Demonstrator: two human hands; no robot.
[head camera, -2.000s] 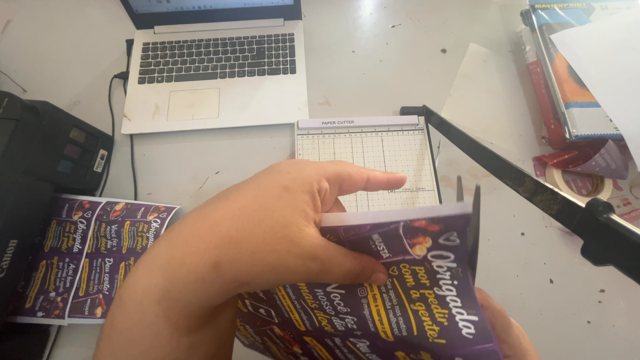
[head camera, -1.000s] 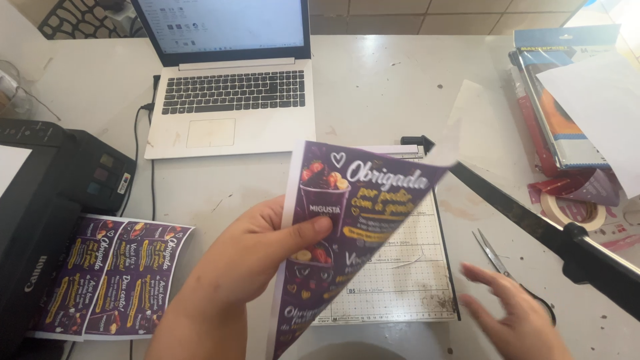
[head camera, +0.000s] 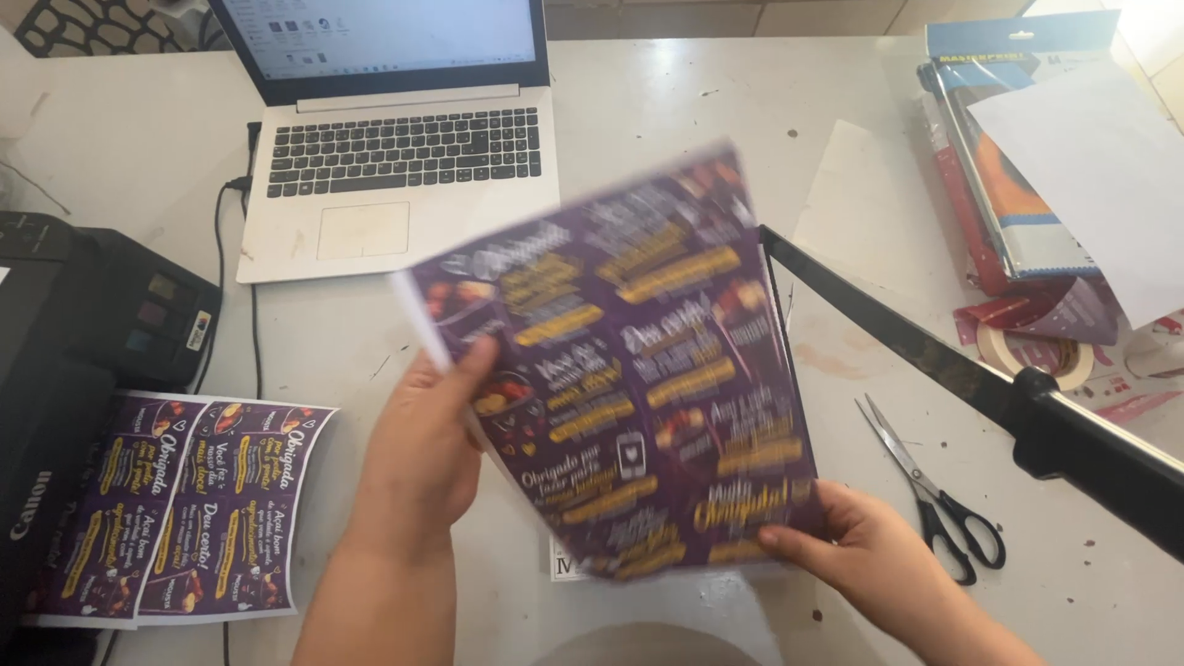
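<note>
A purple printed sheet of cards (head camera: 601, 388) is held up, tilted, between both hands. My left hand (head camera: 435, 435) pinches its white left edge, thumb on the printed side. With thumb on top, my right hand (head camera: 832, 546) grips the lower right corner. Beneath the sheet lies a paper cutter, its base (head camera: 566, 564) mostly hidden; its black blade arm (head camera: 888, 305) is raised and slants off to the right. Black-handled scissors (head camera: 930, 490) lie partly spread on the table, just beyond my right hand.
A white laptop (head camera: 416, 213) stands at the back left. At the left edge is a black Canon printer (head camera: 83, 324), with more purple printed sheets (head camera: 231, 509) beside it. Packs of paper (head camera: 1008, 185), a loose white sheet (head camera: 1082, 176) and a masking tape roll (head camera: 994, 356) lie at the right.
My right hand, free one second ago, now holds the sheet's lower right corner. The sheet has turned and spread out to face the camera. The scissors remain on the table.
</note>
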